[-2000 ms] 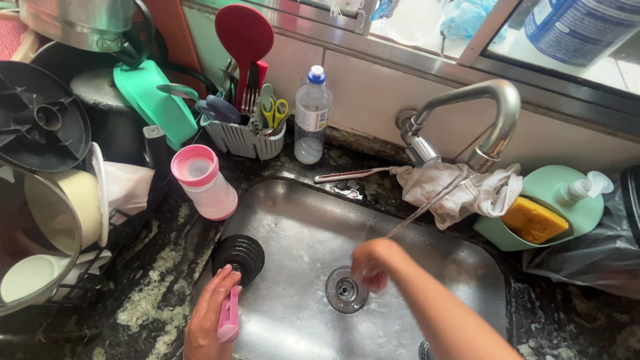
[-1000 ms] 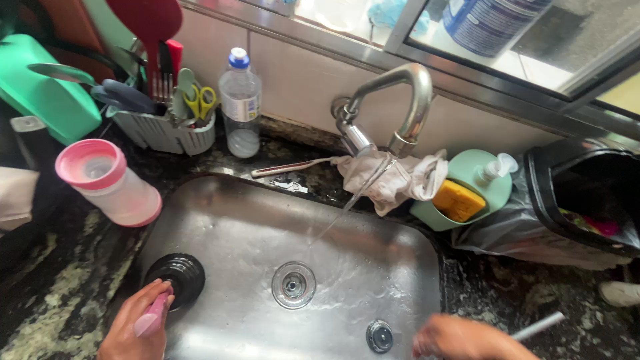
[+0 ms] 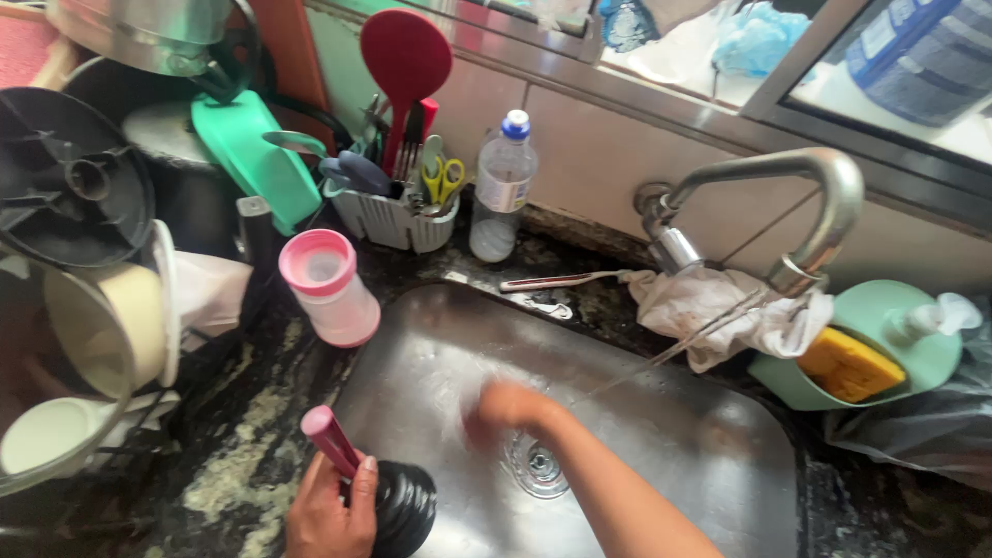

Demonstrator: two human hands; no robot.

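Note:
My left hand (image 3: 333, 504) grips the pink handle of a sink plunger (image 3: 407, 508), whose black ribbed rubber cup lies at the left side of the steel sink (image 3: 697, 465). Blurred by motion, my right hand (image 3: 500, 415) is over the basin, just up and left of the drain strainer (image 3: 540, 463); its fingers and anything in them cannot be made out. From the curved metal faucet (image 3: 821, 178) a stream of water runs down into the sink. A white cloth (image 3: 721, 310) is bunched beneath the faucet.
A pink-rimmed container (image 3: 329, 291), a cutlery basket (image 3: 395, 217) and a plastic bottle (image 3: 504, 186) stand behind the sink's left side. A brush-like handle (image 3: 558, 280) lies along the back edge. A green soap dispenser with a yellow sponge (image 3: 849, 364) stands right. Pots and dishes crowd the left.
My right hand has moved from the lower right of the sink to above its middle, beside the drain. The plunger's handle now points up and left. The view has shifted back left.

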